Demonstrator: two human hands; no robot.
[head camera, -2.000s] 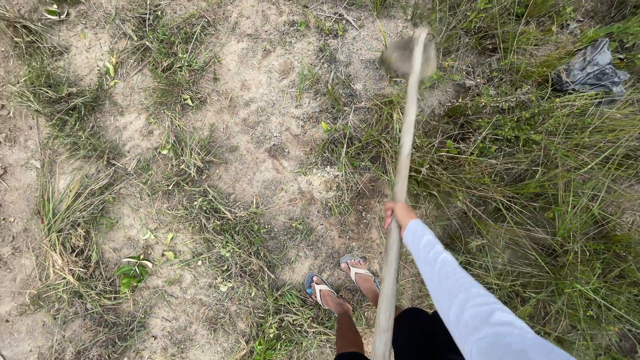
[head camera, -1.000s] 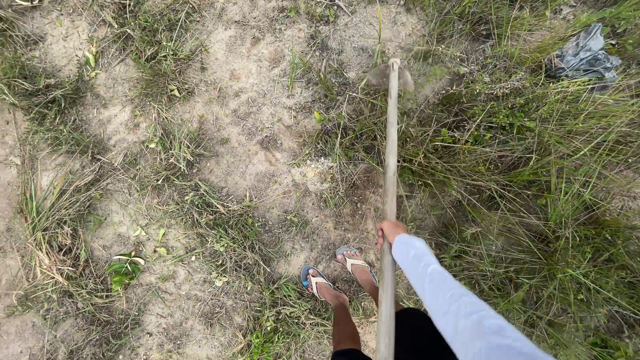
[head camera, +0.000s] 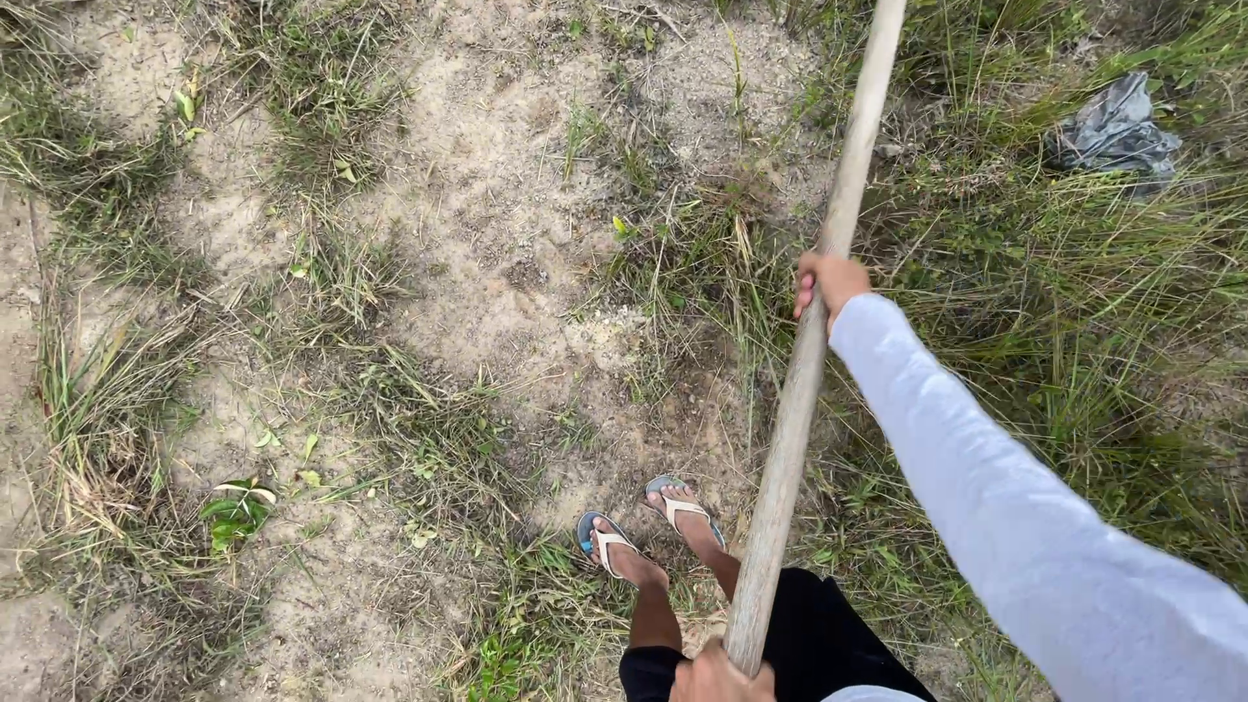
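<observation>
A long wooden handle (head camera: 795, 429) runs from the bottom centre up past the top edge, leaning to the right. My right hand (head camera: 829, 285), in a white long sleeve, is wrapped around its middle. At the bottom edge my left hand (head camera: 720, 675) grips the lower end, partly cut off by the frame. The tool's head lies outside the view. Both of my feet, in flip-flops (head camera: 606, 546), stand on the soil left of the handle.
Tall green grass (head camera: 1082, 341) grows thick on the right, with a crumpled grey plastic sheet or bag (head camera: 1119, 132) on it. Sandy soil (head camera: 497, 195) with clumps of cut or flattened grass (head camera: 107, 429) covers the left. A small leafy plant (head camera: 236, 512) lies at lower left.
The handle has swung up so that the hoe-like head, seen near the grass in both earlier frames, has left the view. My left hand has come into view at the bottom.
</observation>
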